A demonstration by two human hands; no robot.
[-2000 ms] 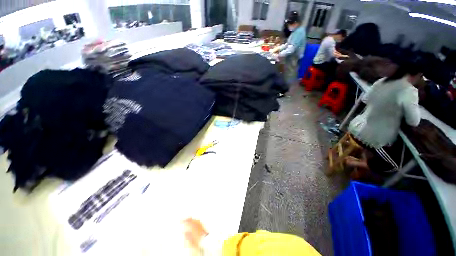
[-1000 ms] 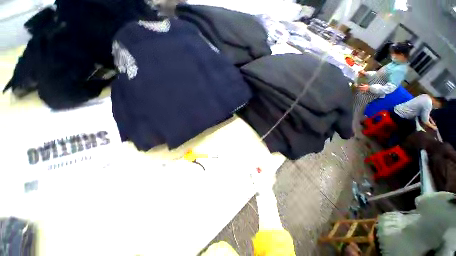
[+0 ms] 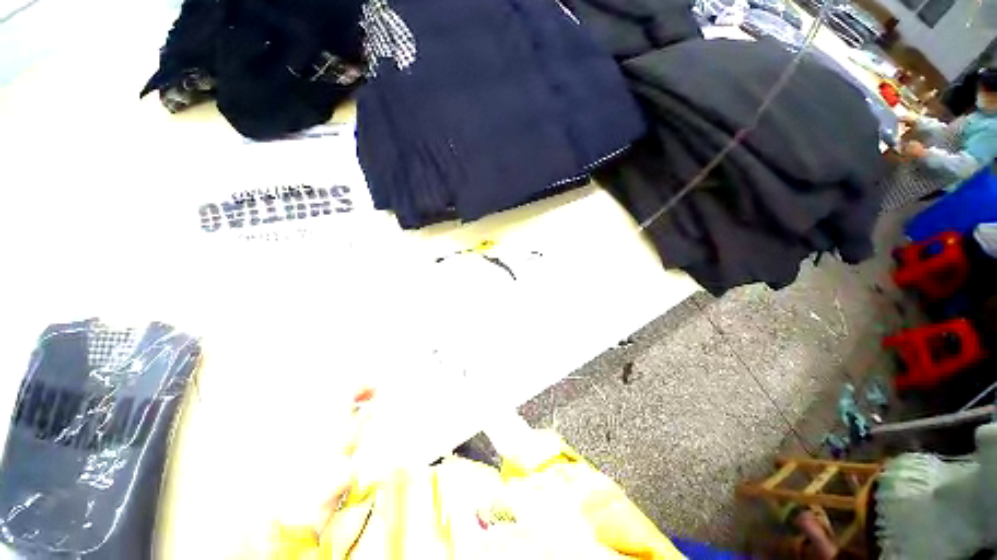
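A folded dark vest in a clear shiny polybag (image 3: 93,438) lies at the lower left. A flat whitish polybag stack with black print (image 3: 279,210) lies on the table. Small yellow-handled snips (image 3: 483,248) lie beside the navy vest pile (image 3: 497,109), which has gingham edges. Yellow sleeves (image 3: 525,509) fill the bottom middle. Pale, overexposed shapes with a reddish spot lie above them; my left and right hands cannot be separated there, nor can I tell what they hold.
Loose black garments (image 3: 284,71) lie at the back left. A dark grey heap (image 3: 754,153) hangs over the right edge of the cream table (image 3: 590,290), crossed by a thin cord. Red stools (image 3: 935,352), a wooden stool (image 3: 814,487) and people are on the right.
The view has swung left and down, bringing the bagged vest more fully into view. The pale arm that reached over the table's right edge is now drawn back, and both yellow sleeves are close together.
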